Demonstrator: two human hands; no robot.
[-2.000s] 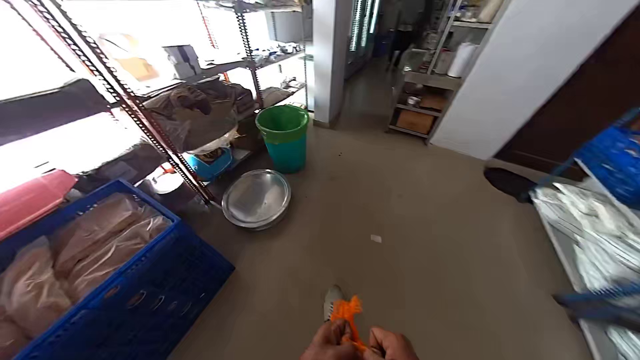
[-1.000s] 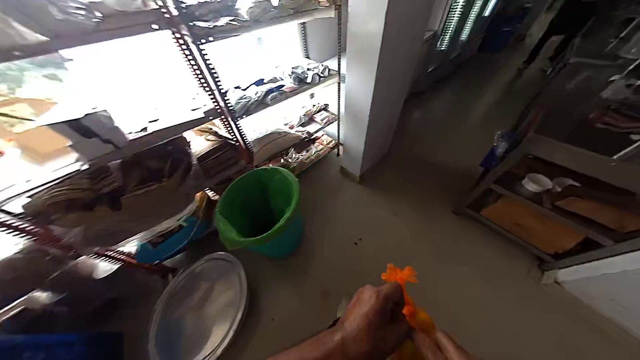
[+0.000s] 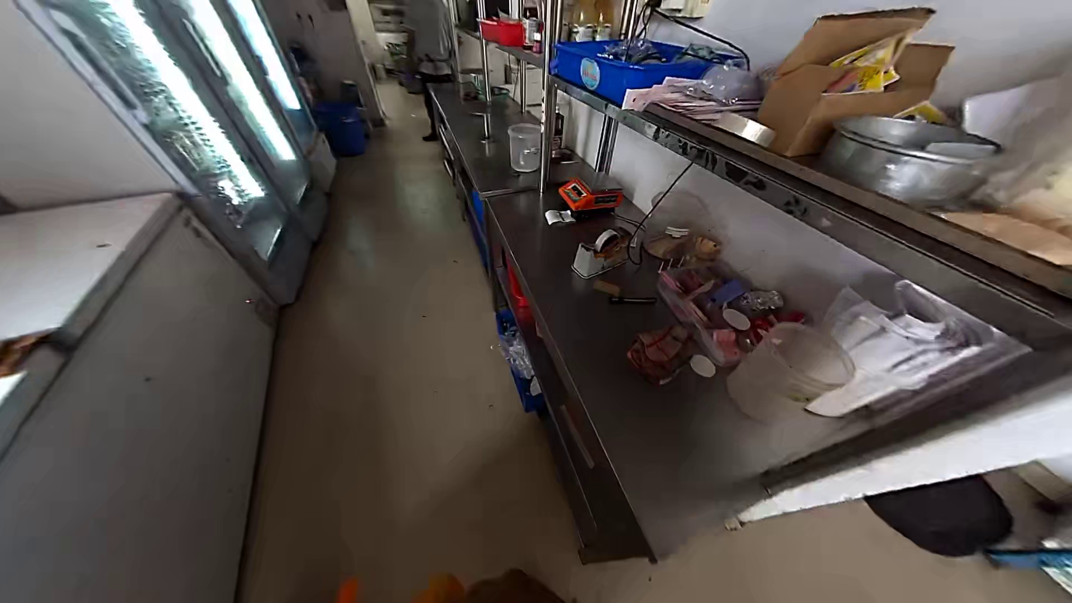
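At the bottom edge, a sliver of a hand, which seems to be my right hand [image 3: 515, 586], shows dark and blurred. Right beside it is a bit of a soft orange item [image 3: 440, 588], with another orange piece further left; most of it is cut off. My left hand is out of view. Ahead on the right stands a steel worktable [image 3: 569, 335]. On it are an orange weighing scale [image 3: 590, 196], a tape dispenser [image 3: 601, 253], a black marker or pen [image 3: 632, 300], a plastic tray of small items [image 3: 699, 306] and a translucent plastic tub [image 3: 787, 373].
An aisle floor [image 3: 394, 377] runs between the table and a white cabinet [image 3: 167, 402] on the left. Lit glass-door coolers [image 3: 197, 109] stand beyond it. A shelf over the table holds a blue crate [image 3: 628, 71], a cardboard box [image 3: 829, 92] and a metal pot [image 3: 909, 159]. A person [image 3: 429, 42] stands far ahead.
The view has swung from the storage racks and green bin to the aisle and worktable. My hands, earlier both on the orange item, have dropped mostly below the frame.
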